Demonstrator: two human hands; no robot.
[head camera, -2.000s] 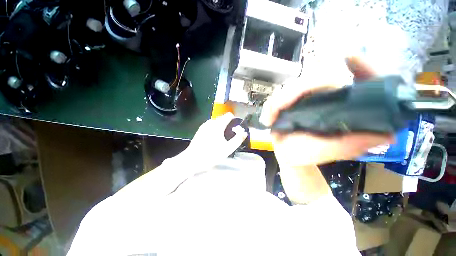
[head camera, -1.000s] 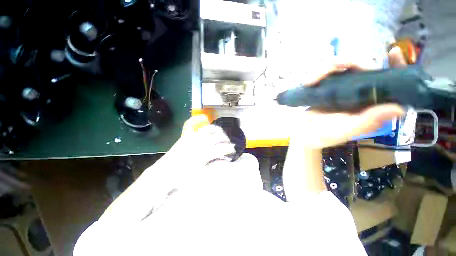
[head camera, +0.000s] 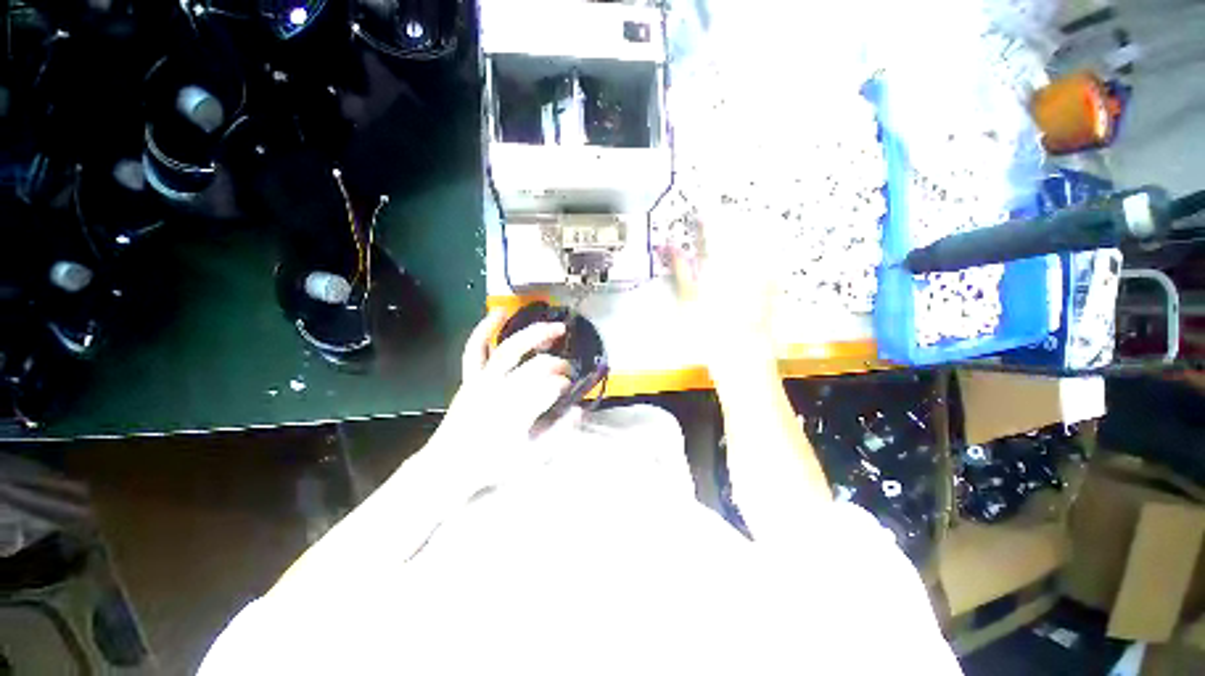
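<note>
My left hand (head camera: 518, 376) is closed around a round black housing (head camera: 582, 346) at the bench's front edge, in front of the screw feeder (head camera: 578, 178). A dark strand hangs at the housing's near side. My right hand (head camera: 720, 280) is over the pale work area, right of the feeder's mouth, by the small white parts (head camera: 806, 198). It is washed out by glare, so I cannot tell whether its fingers hold anything. The dark electric screwdriver (head camera: 1024, 240) lies across the blue parts bin (head camera: 896, 310), out of my hands.
Dark housings with white stubs (head camera: 328, 288) stand on the green surface (head camera: 430, 297) at left. An orange tape roll (head camera: 1073, 111) is at upper right. Orange tape (head camera: 826, 357) runs along the front edge. Cartons (head camera: 994, 571) with black pieces are below at right.
My right hand has let go of the screwdriver, which now rests over the blue bin, and has moved left to the white parts. My left hand still holds the housing, now turned differently.
</note>
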